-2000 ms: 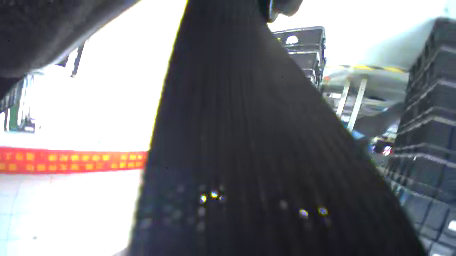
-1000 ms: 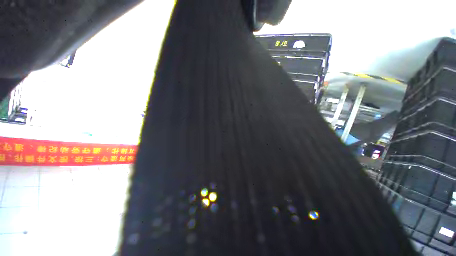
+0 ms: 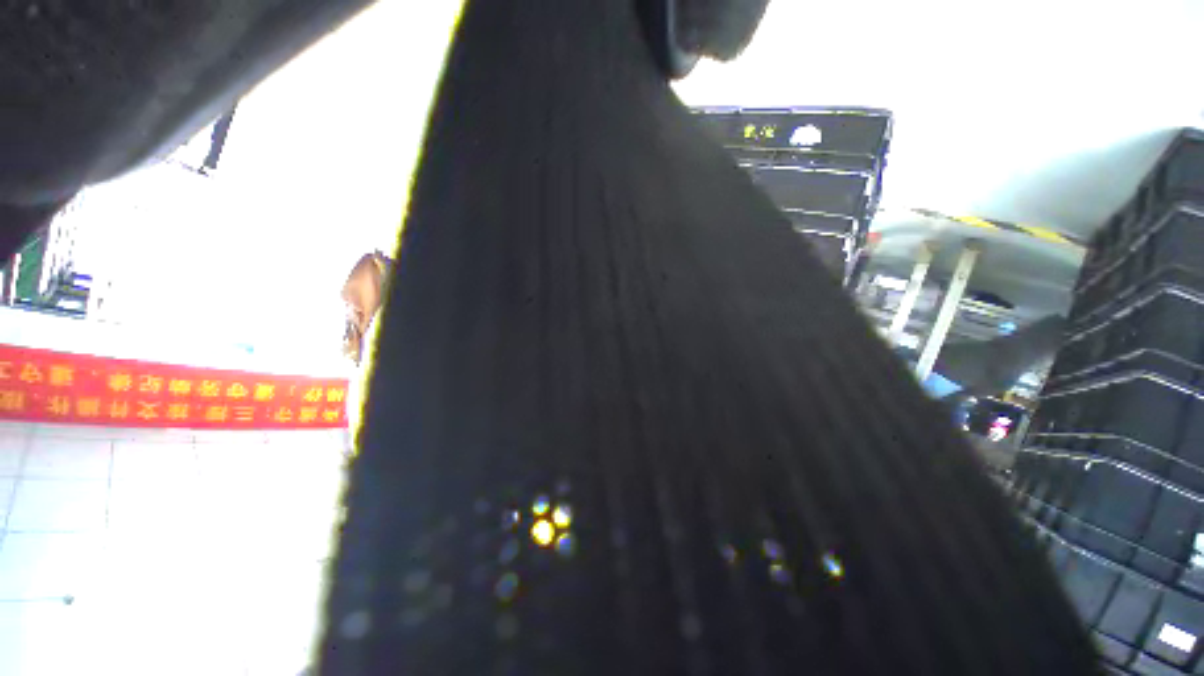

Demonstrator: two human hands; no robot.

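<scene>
Neither of my hands is in view. Black ribbed webbing (image 3: 634,370) of the camera strap fills the middle and hides what lies behind it. Nearest on the right is a tall stack of black crates (image 3: 1122,396), with a white label low at the right edge. Another stack of black crates (image 3: 832,172) stands behind the strap, upper right of centre, with yellow marks and a white spot on its top crate.
A dark foam pad (image 3: 119,93) covers the upper left. A red banner with yellow characters (image 3: 172,390) runs above white tiles at left. Part of a person (image 3: 366,297) shows at the strap's left edge. Pale posts (image 3: 947,310) stand between the crate stacks.
The crate stacks and posts sit slightly lower in the view, and the banner has shifted a little upward. Part of a person has appeared beside the strap's left edge.
</scene>
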